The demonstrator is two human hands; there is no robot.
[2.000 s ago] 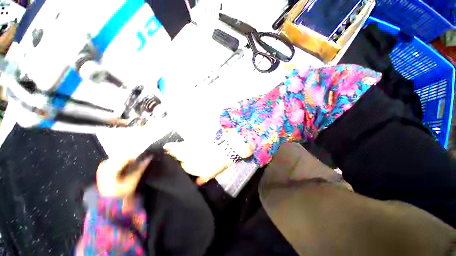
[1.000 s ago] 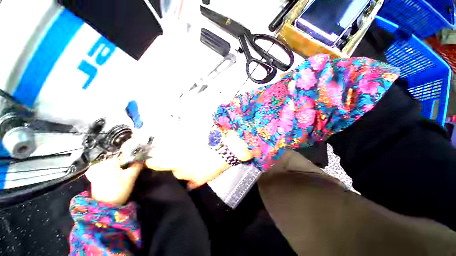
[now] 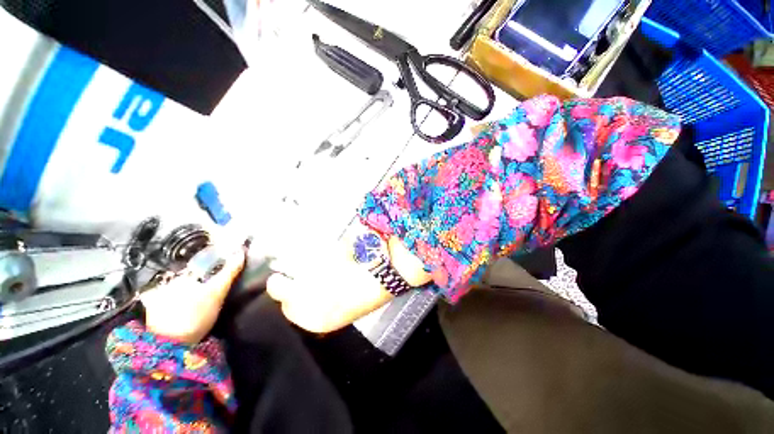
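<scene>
The black fabric piece (image 3: 284, 364) hangs from the table edge over the lap, its upper part between my hands. My left hand (image 3: 188, 301) is at the needle area of the white sewing machine (image 3: 93, 161), beside the round thread tension dial (image 3: 185, 244). Its thumb and fingers are bent close together; what lies between them is too bright and small to tell. My right hand (image 3: 327, 288), with a watch at the wrist, is curled at the fabric's upper edge, right of the needle area. Its fingertips are washed out. The hands are apart.
Black fabric shears (image 3: 412, 63), a black-handled tool (image 3: 350, 66) and a slim silver tool (image 3: 361, 119) lie on the table. Behind are a smartphone (image 3: 556, 34) in an open box and a blue plastic basket (image 3: 726, 119). A ruler scale (image 3: 401, 320) edges the table.
The view has shifted. My left hand has risen from the black fabric to the needle area. My right hand has curled more and sits slightly apart from the left.
</scene>
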